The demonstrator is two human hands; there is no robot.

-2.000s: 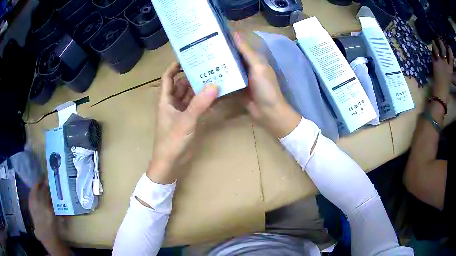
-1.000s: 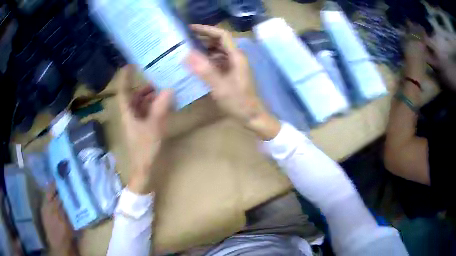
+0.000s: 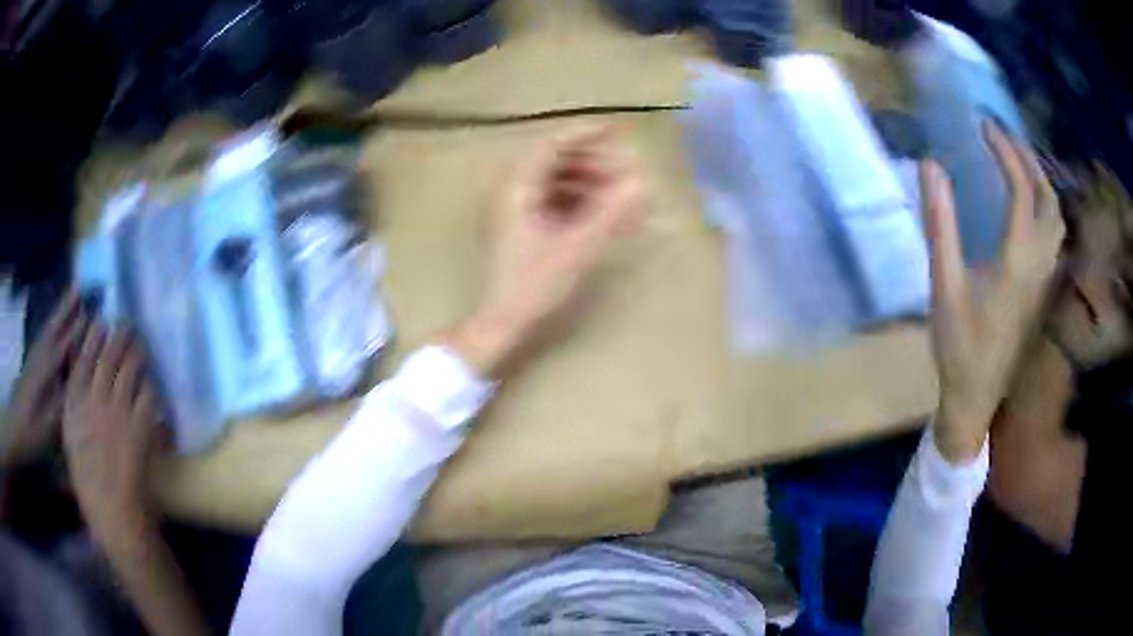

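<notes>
The picture is blurred. My right hand (image 3: 994,267) is at the far right, its thumb and fingers on either side of a blue-grey retail box (image 3: 963,124). My left hand (image 3: 553,230) is over the middle of the table, its fingers loosely curled, with nothing visible in it. A white-sided retail box (image 3: 857,193) lies left of my right hand, beside a frosted plastic bag (image 3: 777,236). A dark part shows between the two boxes, mostly hidden.
At left lie a light blue fan box (image 3: 249,286), a white-wrapped item (image 3: 338,292) with a dark end and a frosted bag (image 3: 174,304). A neighbour's hand (image 3: 106,398) touches there. Another person's arm (image 3: 1037,435) is at right. Dark parts line the kraft-covered table's (image 3: 547,460) back.
The box formerly between both my hands is gone from the middle. My hands have parted, my right hand moving far right onto a box. A neighbour's hand now reaches beside the left box.
</notes>
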